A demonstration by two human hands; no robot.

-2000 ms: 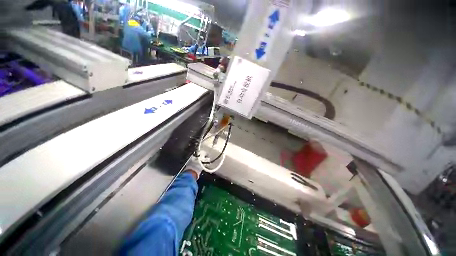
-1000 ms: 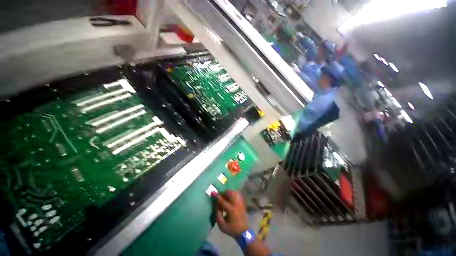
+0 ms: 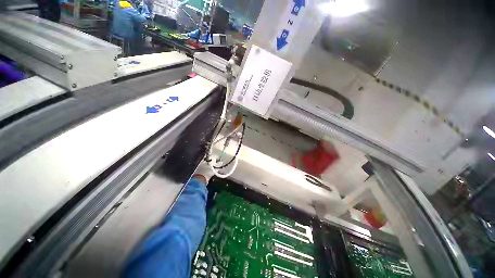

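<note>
My left hand [image 3: 205, 169], in a white glove at the end of a blue sleeve, is at the lower end of the dispensing head [image 3: 261, 81], beside its looped pale hoses [image 3: 226, 172]. The hand is small and partly hidden, so its fingers and any grip cannot be made out. A large green circuit board [image 3: 244, 233] lies in a black carrier [image 3: 328, 247] below and right of the sleeve. Part of a second green board [image 3: 374, 260] shows at the lower right. My right hand is out of the picture.
White gantry rails [image 3: 122, 127] run along the left, and a crossbeam [image 3: 347, 133] runs behind the head. A red object [image 3: 320, 158] lies beyond the white bar [image 3: 271, 165]. People in blue work at benches at the upper left.
One second ago my bare right hand was at the push buttons on the green panel. The view has swung back to the dispensing head and my left arm, and my right hand is out of view.
</note>
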